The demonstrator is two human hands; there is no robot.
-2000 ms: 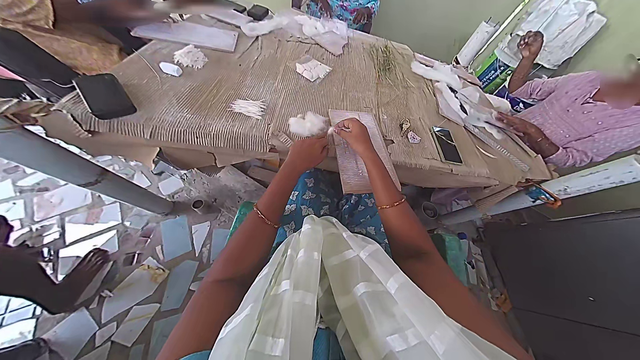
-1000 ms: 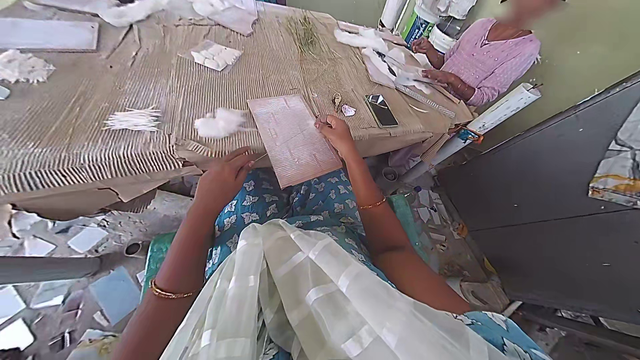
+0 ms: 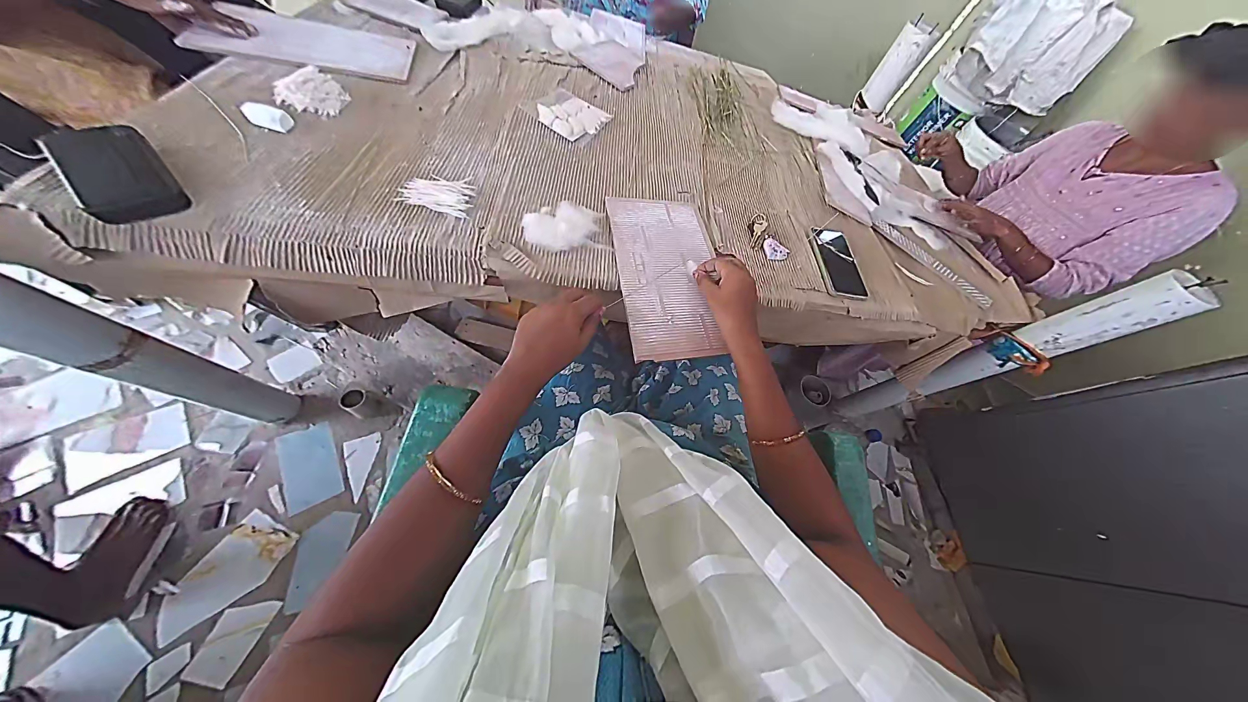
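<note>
A ribbed, pinkish-white board (image 3: 663, 317) lies tilted over the near table edge, its lower end above my lap. My right hand (image 3: 731, 292) is at the board's right side, thumb and fingertips pinched on a small white tuft (image 3: 693, 266), apparently cotton. Left of the board, my left hand (image 3: 556, 336) has its fingertips together on what looks like a thin stick, which reaches toward the board; its far end is hard to make out. Loose white cotton (image 3: 561, 226) rests just left of the board. A pile of thin white wicks (image 3: 439, 196) sits farther left.
Corrugated cardboard covers the table (image 3: 370, 205). A phone (image 3: 839, 262) and keys (image 3: 758, 230) are to the right; a packet of white pieces (image 3: 570, 115) and thin green stalks (image 3: 720, 105) sit beyond. At right, a co-worker's hands (image 3: 985, 219) handle white material. A black tablet-like object (image 3: 115, 173) lies left.
One second ago my right hand was at the board's upper right edge; now it pinches a white tuft over the board's right side. The view has swung left.
</note>
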